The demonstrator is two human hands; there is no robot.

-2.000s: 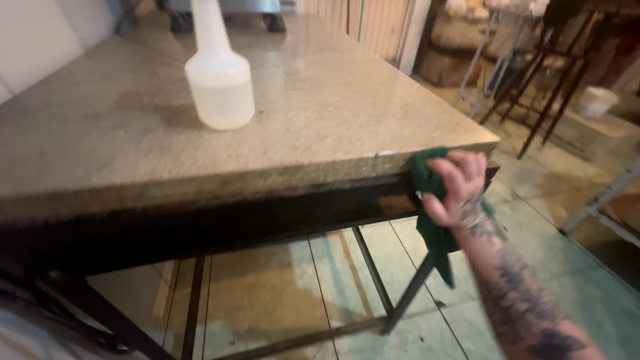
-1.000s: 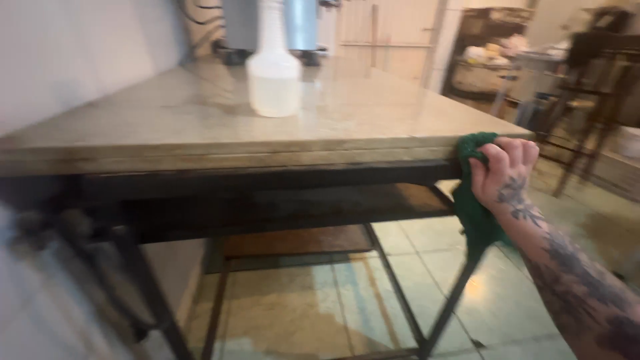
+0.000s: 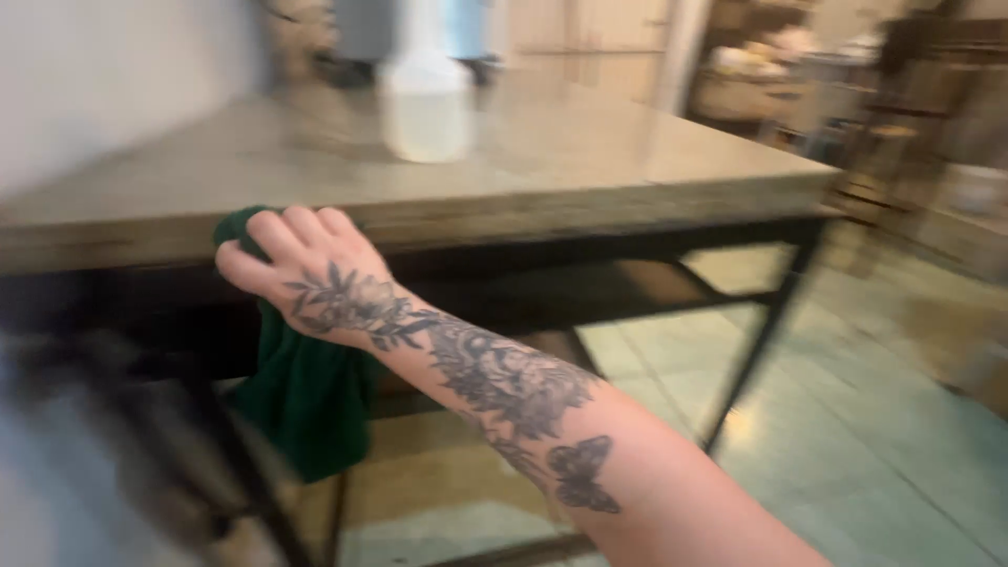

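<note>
My right hand (image 3: 307, 256) grips a green cloth (image 3: 315, 402) against the front edge of a stone-like tabletop (image 3: 598, 201), left of its middle. The cloth's upper part bunches under my fingers and the rest hangs down before the dark metal frame. Behind my hand, a little to the right, a translucent white plastic bottle (image 3: 429, 114) stands upright on the tabletop, partly filled with liquid; its top is cut off by the view. My left hand is out of view.
A grey appliance (image 3: 366, 31) stands at the back of the table, by the wall (image 3: 118, 71) on the left. Dark metal legs (image 3: 760, 346) reach the tiled floor (image 3: 835, 441). To the right, a blurred dark stool or chair (image 3: 906, 118) stands near other furniture.
My right hand has moved left along the table's front edge with the green cloth, from near the right corner to left of the bottle. The bottle still stands on the table.
</note>
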